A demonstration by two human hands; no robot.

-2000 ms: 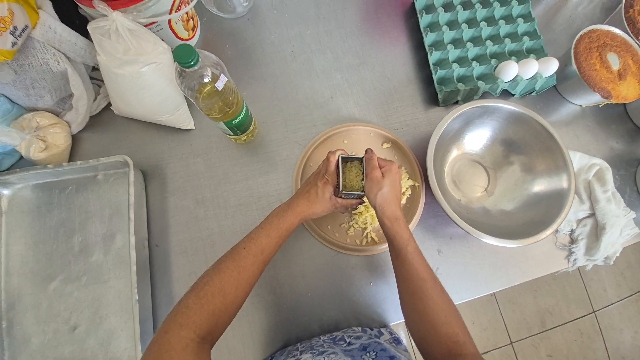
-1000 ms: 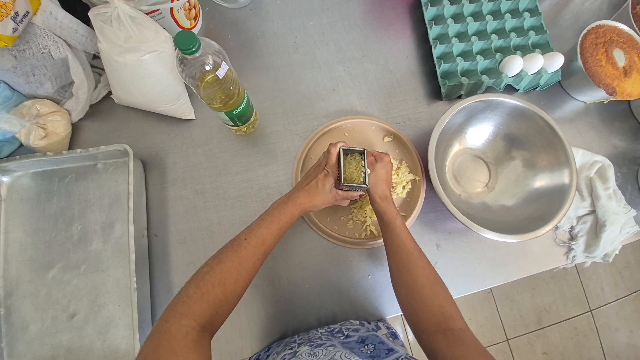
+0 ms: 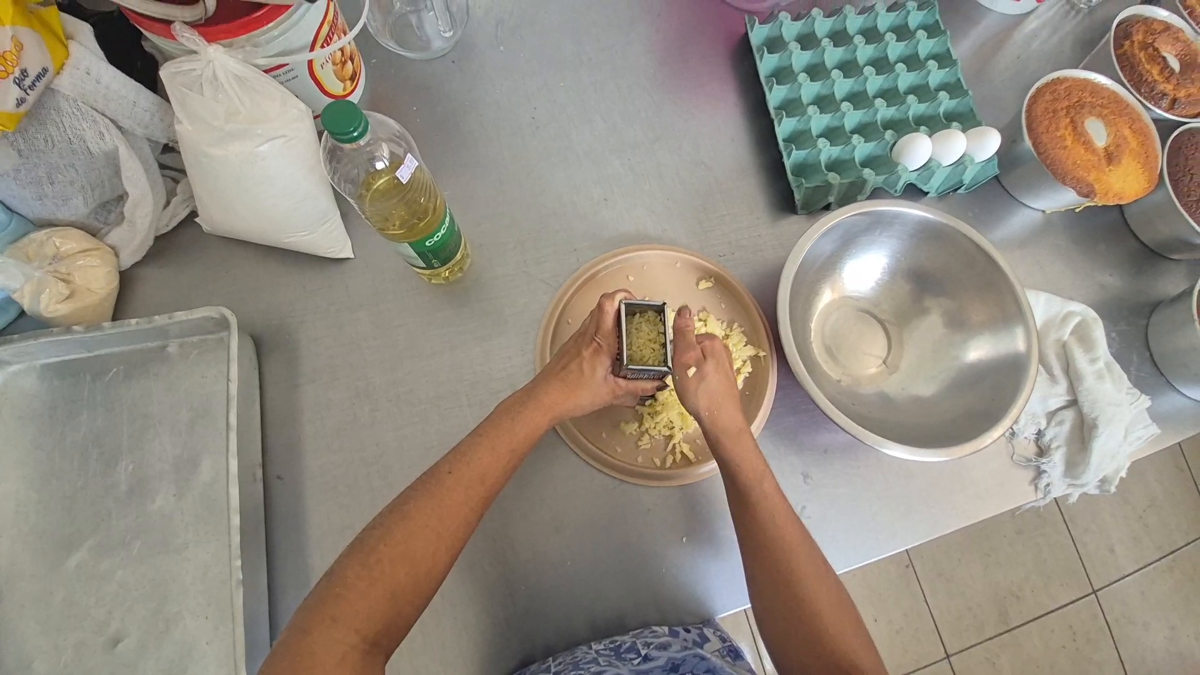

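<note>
A metal box grater (image 3: 644,377) stands over a tan round plate (image 3: 586,433), its open top toward me and pale yellow gratings visible inside. My left hand (image 3: 592,361) is closed around the grater's left side and lower edge. At its right side is my right hand (image 3: 703,370), thumb up and fingers curled; whatever may be in those fingers is hidden. Pale grated food (image 3: 667,417) lies in a loose heap on the plate, below and right of the grater. Just right of the plate sits an empty stainless steel bowl (image 3: 905,328).
Left: a metal baking tray (image 3: 112,487), a bag of white powder (image 3: 248,141) and an oil bottle (image 3: 398,202). Upper right: a green egg tray (image 3: 858,84) with three eggs (image 3: 947,147), and cakes in tins (image 3: 1092,141). A white cloth (image 3: 1087,394) lies by the table's edge.
The right hand has shifted slightly beside the grater, its thumb now standing a little apart from the grater's rim. The left hand keeps its hold.
</note>
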